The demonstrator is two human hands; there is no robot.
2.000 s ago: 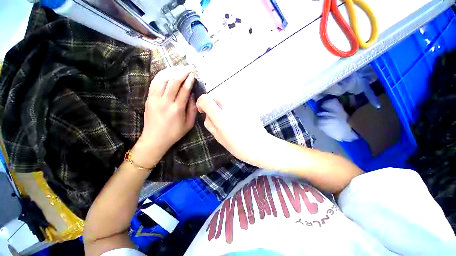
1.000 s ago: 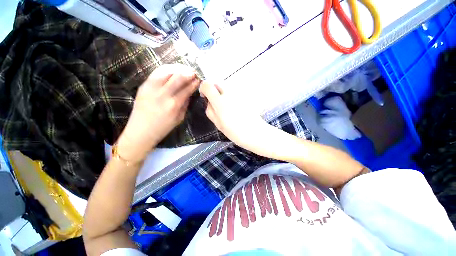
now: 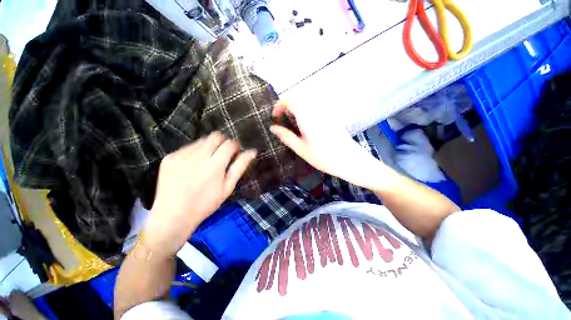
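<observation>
The dark brown plaid garment (image 3: 241,100) lies under the machine's metal parts (image 3: 210,14) at the top, with a lighter flat panel in front and its bulk heaped at left. My left hand (image 3: 200,175) is over the panel's near left part, thumb and fingers apart. My right hand (image 3: 303,140) is at the panel's right edge, thumb apart from its curled fingers, dark cloth showing between them. Neither hand visibly pinches the cloth; both are slightly blurred. The needle area is hard to make out.
The blue-grey cylindrical attachment (image 3: 260,24) stands beside the needle area. Dark bits (image 3: 300,22), a slim pink-and-blue tool (image 3: 354,15) and red- and yellow-handled scissors (image 3: 432,34) lie on the white table (image 3: 350,81). A blue crate (image 3: 494,119) holds cloth below right. Yellow tape (image 3: 78,269) is at left.
The garment panel now lies spread toward me, over the table's front edge. Both hands have parted; the left moved down and nearer me, the right slightly right. The machine head shows less.
</observation>
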